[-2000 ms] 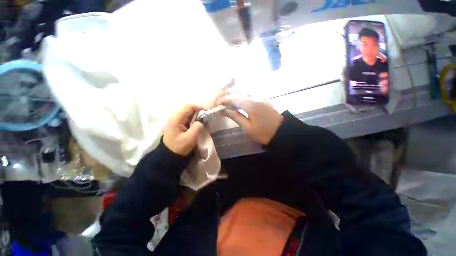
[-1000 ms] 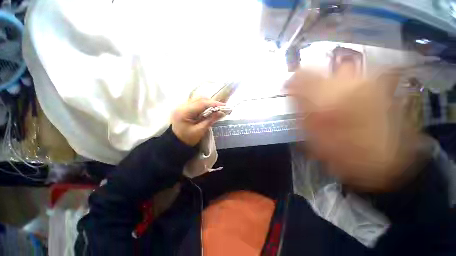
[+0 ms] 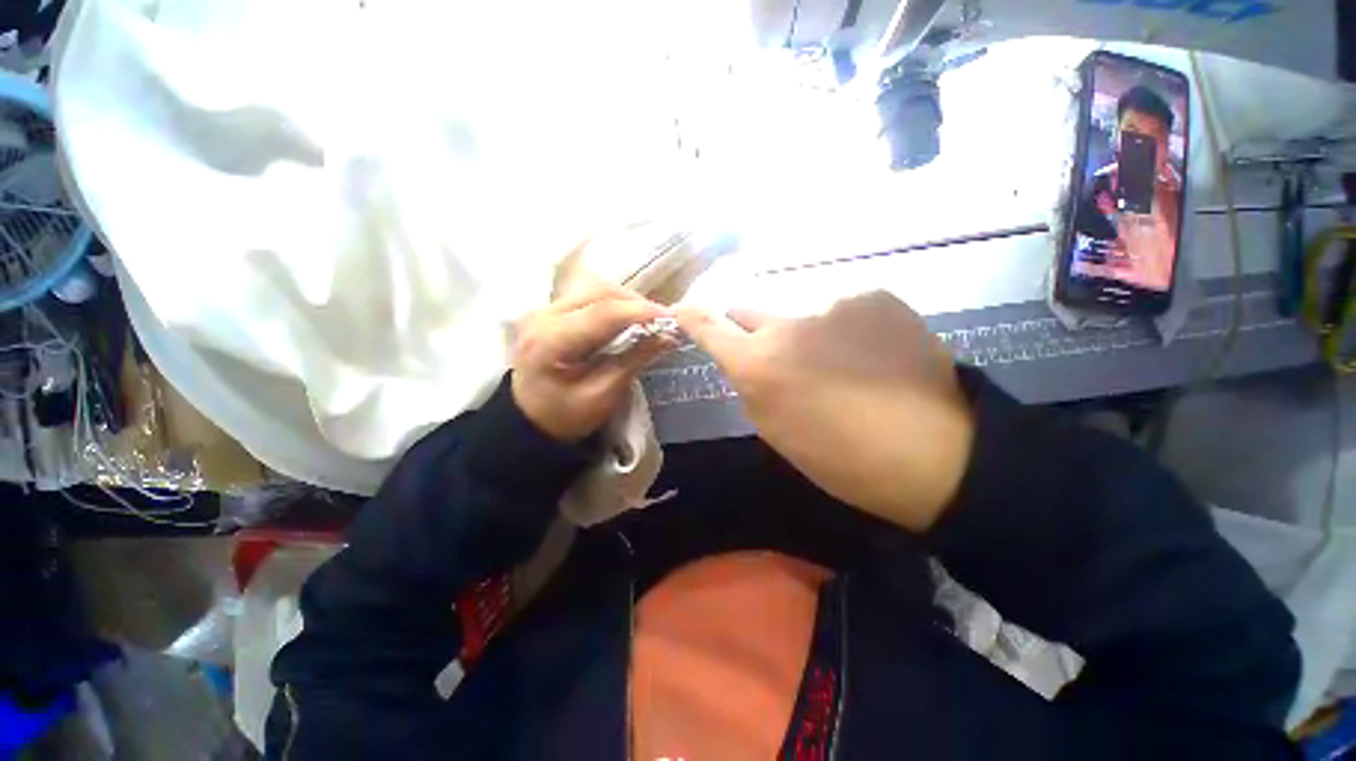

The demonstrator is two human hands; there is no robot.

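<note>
The off-white garment (image 3: 327,253) is heaped on the left of the table, its upper part washed out by the lamp. My left hand (image 3: 580,357) pinches a folded edge of it near the table's front edge. A beige end with a loose thread hangs below that hand. My right hand (image 3: 833,387) is beside it, its fingertips at the same folded edge. Whether a small tool is between the fingers cannot be told. The needle area of the sewing machine (image 3: 910,112) is behind my hands, in glare.
A smartphone (image 3: 1126,186) with a lit picture stands at right. A teal tool (image 3: 1291,238) and yellow-handled scissors (image 3: 1334,283) lie farther right. A ruler strip (image 3: 1011,342) runs along the front edge. A light blue fan (image 3: 37,193) is at far left.
My right hand was a blur at right one second ago, in front of the phone; it is now back at the folded edge. My left hand has kept its pinch.
</note>
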